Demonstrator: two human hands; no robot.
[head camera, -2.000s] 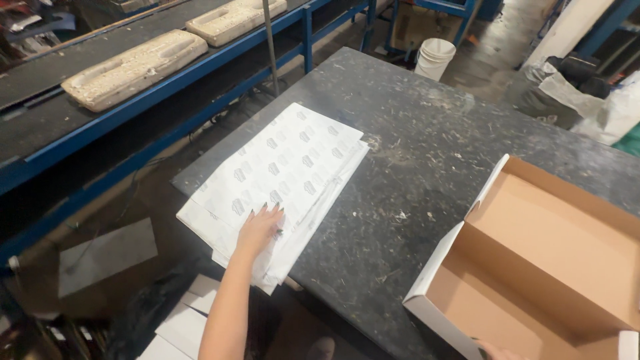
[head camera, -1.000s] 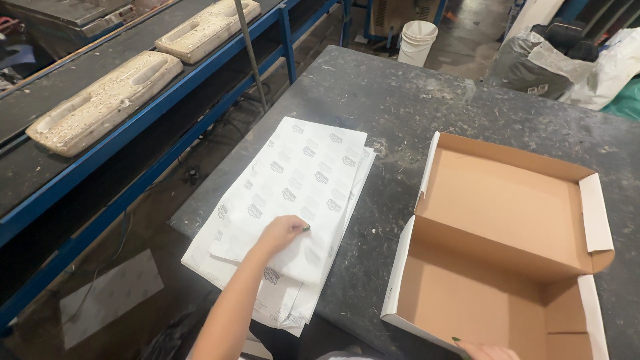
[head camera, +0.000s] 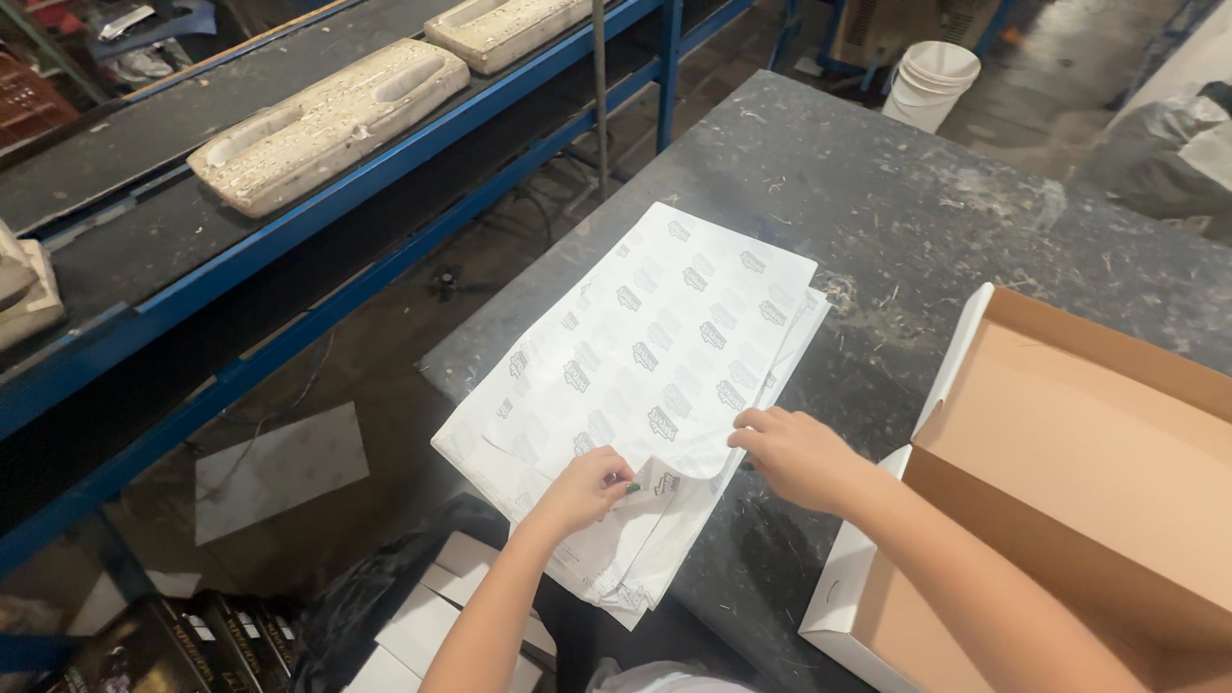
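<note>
A stack of white printed wrapping paper lies on the dark worktable. My left hand pinches the near edge of the top sheet, which is curled up there. At the right edge of the same sheet, my right hand grips the paper between thumb and fingers. To the right stands an open cardboard box, white outside and brown inside, with its lid folded back; nothing shows inside it. My right forearm passes in front of part of the box.
Pale molded blocks rest on a blue-framed conveyor at the left. Beyond the table is a white bucket. White boxes stand below the table's near edge, and a loose sheet lies on the floor.
My right hand has moved from the box to the right edge of the paper. The top sheet's near edge, flat two seconds ago, is now lifted and curled.
</note>
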